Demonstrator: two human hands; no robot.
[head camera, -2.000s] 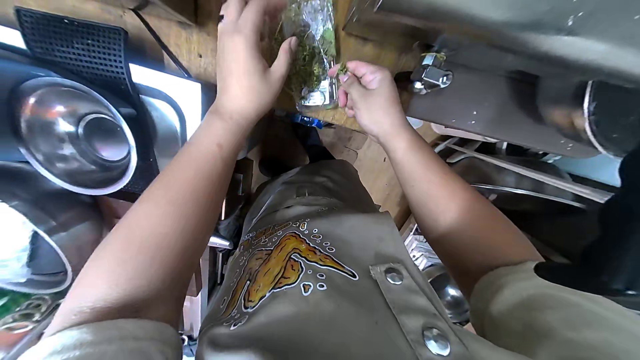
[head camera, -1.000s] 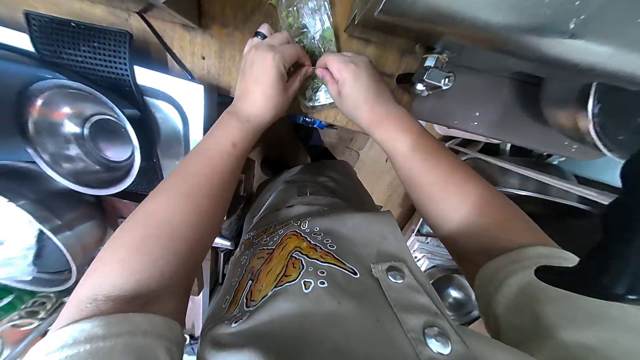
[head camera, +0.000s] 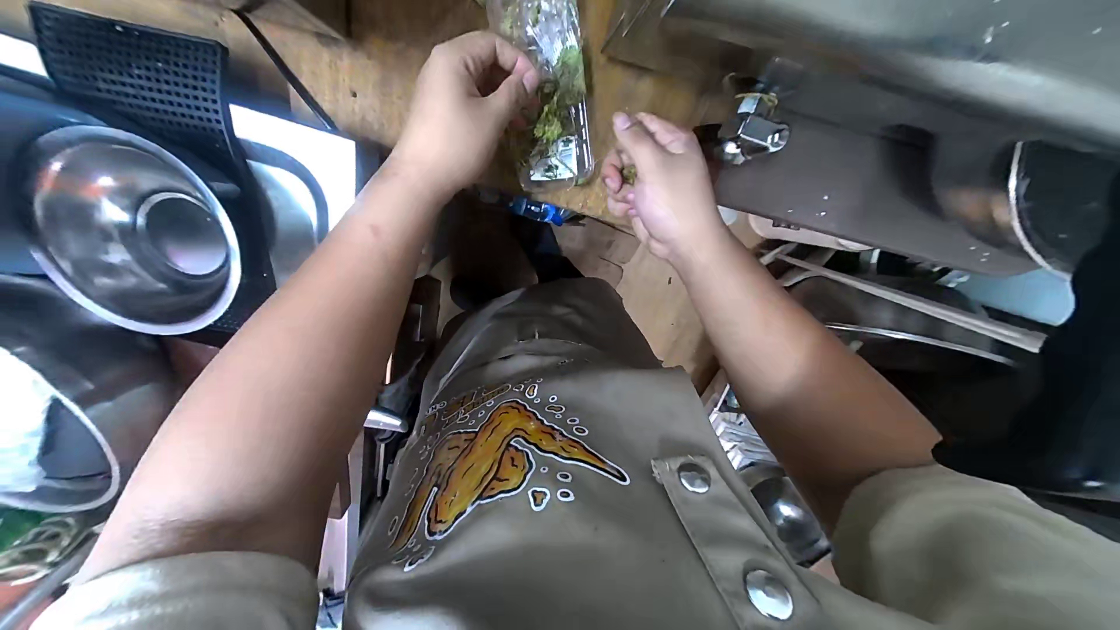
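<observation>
A clear plastic container (head camera: 584, 131) with leafy green herbs (head camera: 551, 122) in it stands on the wooden counter at the top centre. My left hand (head camera: 472, 105) is over its left side, thumb and fingertips pinched together; whether something small is between them cannot be told. To the right of the container, my right hand (head camera: 656, 175) has its fingers curled in, with a small bit of green showing between them. The two hands are apart.
Round steel bowls (head camera: 184, 232) and a black perforated mat (head camera: 131, 74) lie at the left. A metal clamp-like fitting (head camera: 757, 136) is right of my right hand, beside a grey metal surface (head camera: 857, 166). A blue object (head camera: 538, 210) shows below the counter's edge.
My hands were touching over the container one second ago and have moved apart. My right hand is now to the right of the container.
</observation>
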